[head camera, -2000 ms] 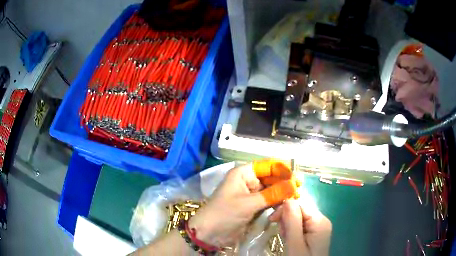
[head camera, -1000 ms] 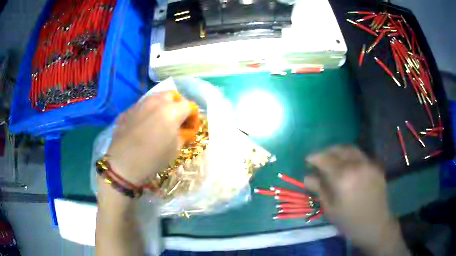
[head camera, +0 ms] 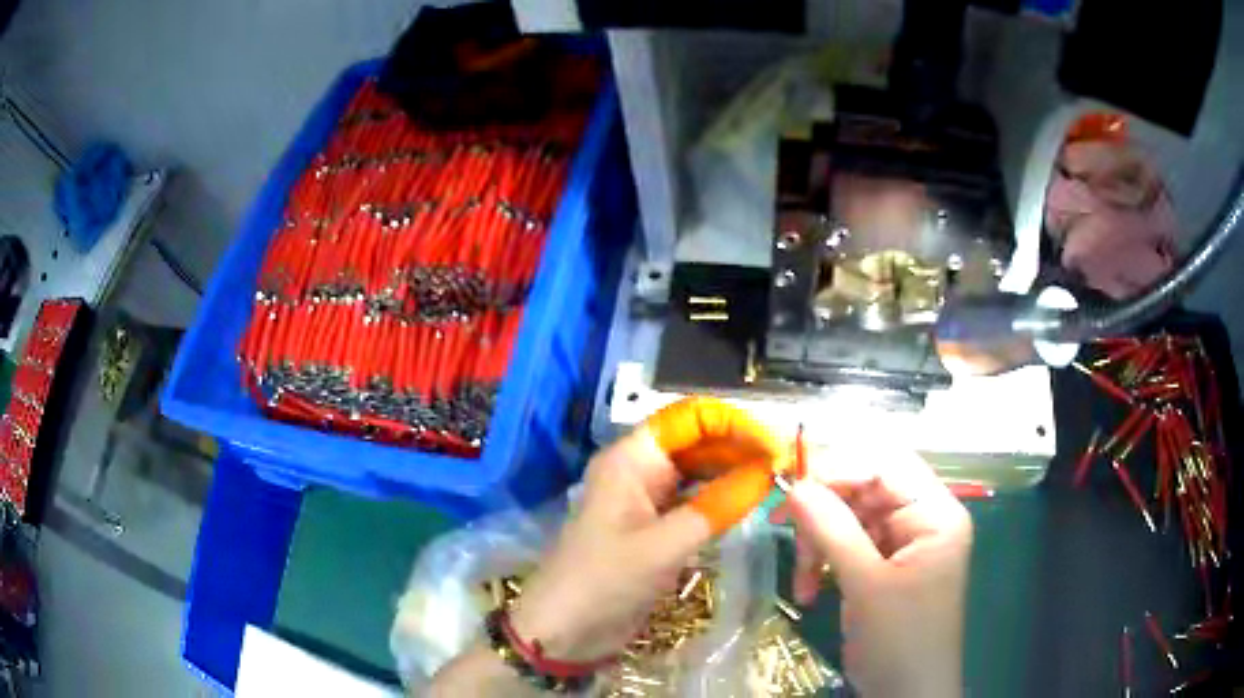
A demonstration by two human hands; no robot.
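Observation:
My left hand [head camera: 641, 525], with orange finger cots on thumb and forefinger, is in front of the press base. Its fingertips are pinched on a small piece, most likely a brass terminal, mostly hidden in the glare. My right hand [head camera: 887, 552] meets it fingertip to fingertip and holds a short red lead [head camera: 801, 453] upright. Whether lead and terminal are joined I cannot tell. The open clear plastic bag [head camera: 443, 600] of brass terminals [head camera: 675, 620] lies under and beside my left hand.
The white press base [head camera: 1016, 431] carries the dark die fixture [head camera: 887, 280] and a black block [head camera: 703, 334] with gold pieces. A gooseneck lamp [head camera: 1003, 331] reaches in from the right. The blue bin [head camera: 539, 409] of red pieces stands left. Red leads with gold ends [head camera: 1187, 450] lie on the right.
Since one second ago both hands have left the bag and the red leads on the mat and come together before the press. A red lead is now in my right fingers. The view has tilted up.

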